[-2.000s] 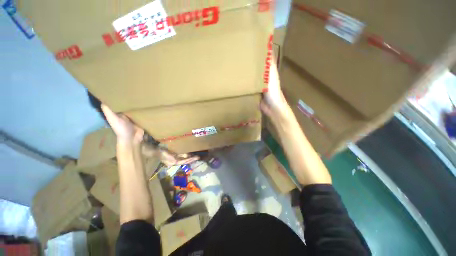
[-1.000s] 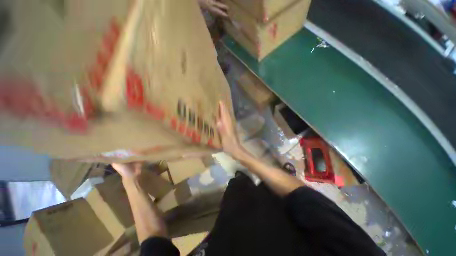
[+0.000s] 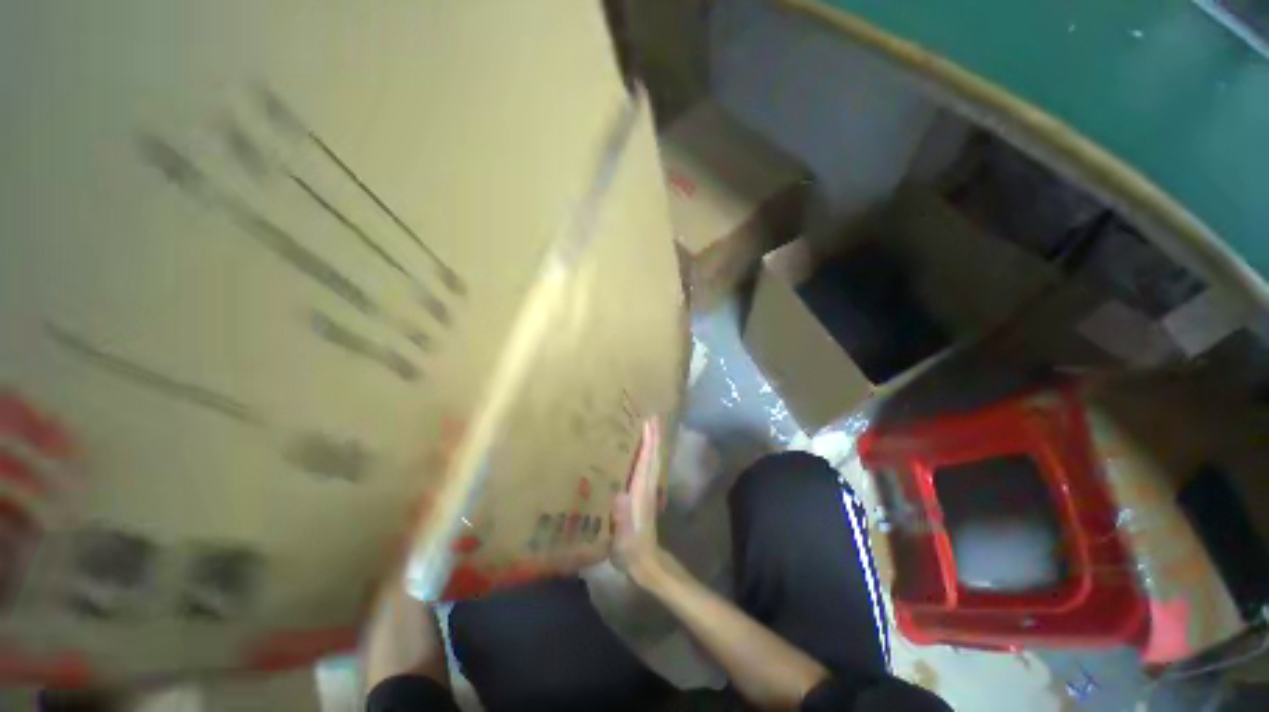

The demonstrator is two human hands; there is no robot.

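Note:
A large brown shipping carton (image 3: pixel 334 278) with red and dark print fills the left and middle of the view, close to the camera and blurred. One of its upright corners faces me. My right hand (image 3: pixel 637 494) lies flat with extended fingers against the carton's right side, near the bottom edge. My left forearm (image 3: pixel 405 637) reaches up to the carton's lower edge; the left hand itself is mostly hidden by the carton, so its grip does not show.
A red plastic stool (image 3: pixel 1013 522) stands on the floor at right. Open cartons (image 3: pixel 807 341) lie under the curved edge of the green bench (image 3: pixel 1072 84). Another brown carton (image 3: pixel 724 174) lies beyond the held one. My knees are below the carton.
The carton has moved lower and nearer the floor, still between my hands. The view has dropped too, so the stool looks larger and the bench sits at the upper right.

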